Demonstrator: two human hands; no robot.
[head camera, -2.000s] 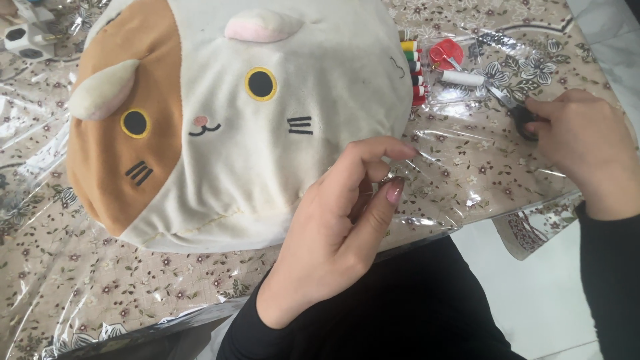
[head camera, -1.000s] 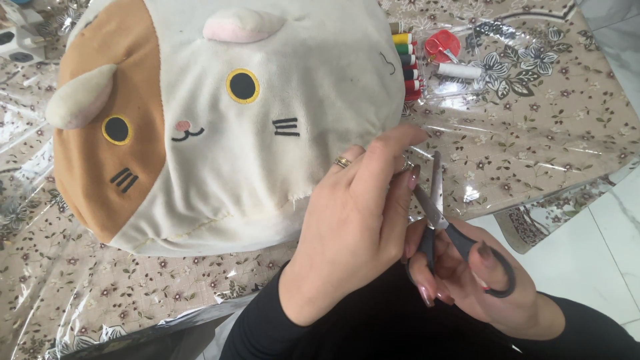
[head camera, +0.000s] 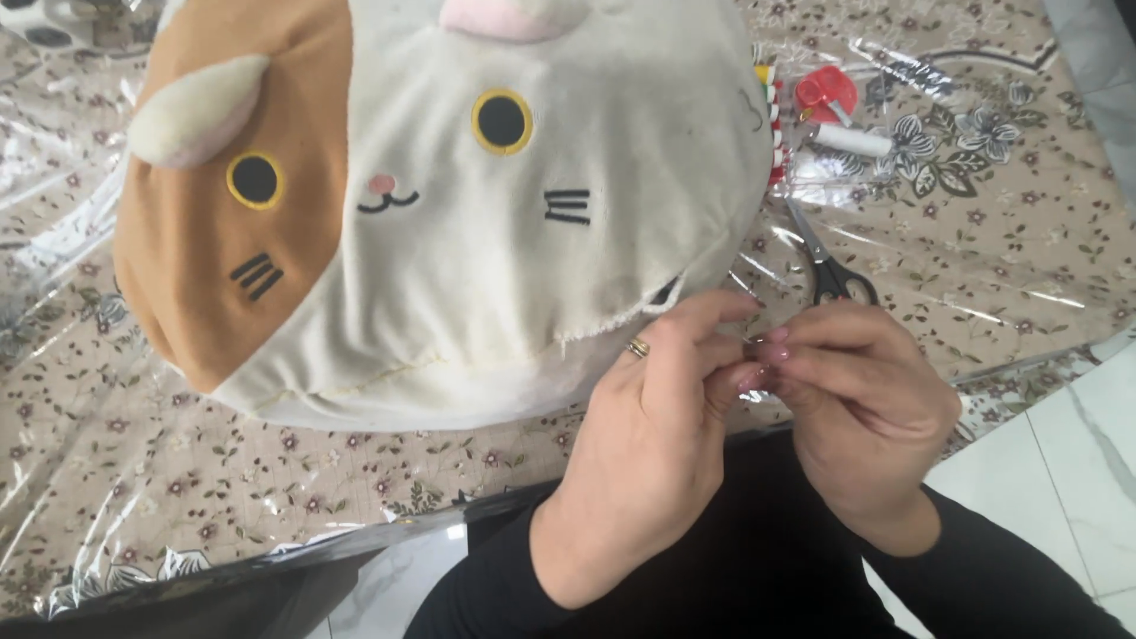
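A large plush cat cushion, white with an orange patch, lies on the table; its lower right edge has a frayed, open seam. Beside that edge my left hand pinches something tiny and thin, possibly a needle or thread, too small to name surely. My right hand meets it fingertip to fingertip, its thumb and fingers closed at the same spot. Black-handled scissors lie on the table just beyond my right hand, touched by neither hand as far as I can see.
A white thread spool and a red plastic item lie at the upper right. Several capped markers stick out beside the cushion. Clear plastic covers the flowered tablecloth. A black and white object sits at the upper left.
The scissors, picked up by my right hand and held near my left fingers a second ago, now lie on the table. My right fingers have come together with my left fingertips.
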